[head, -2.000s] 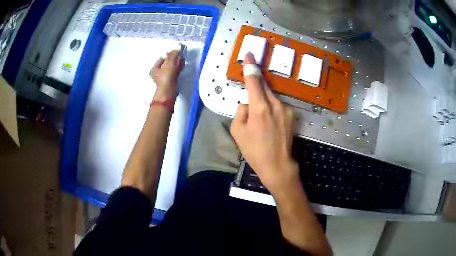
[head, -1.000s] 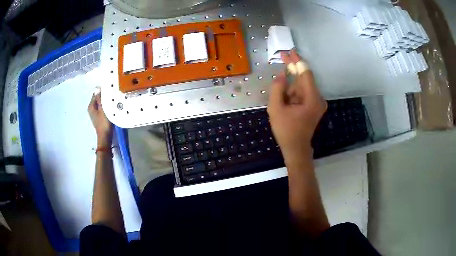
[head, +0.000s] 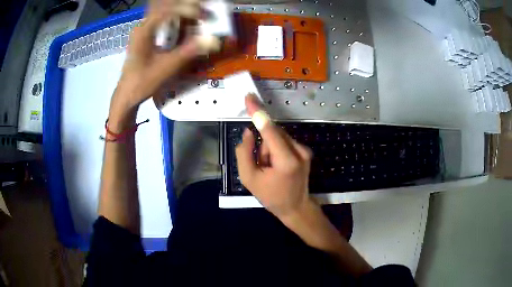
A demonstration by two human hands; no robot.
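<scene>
My left hand is blurred over the left part of the orange fixture, its fingers around a white housing. Another pale patch at its fingers is too blurred to name. My right hand holds a white housing at its fingertips, just in front of the fixture's lower edge. One white housing sits in a fixture pocket beside the narrower slot. Another white housing stands on the perforated plate right of the fixture. My left hand hides the fixture's left end.
A black keyboard lies on the shelf in front. The blue tray is at the left, with rows of housings at its far end. Stacked housings stand at the far right, near a brown cardboard box.
My left hand has moved from the tray's edge up over the fixture and closed around a housing. My right hand has moved left from the housing on the plate and now holds one.
</scene>
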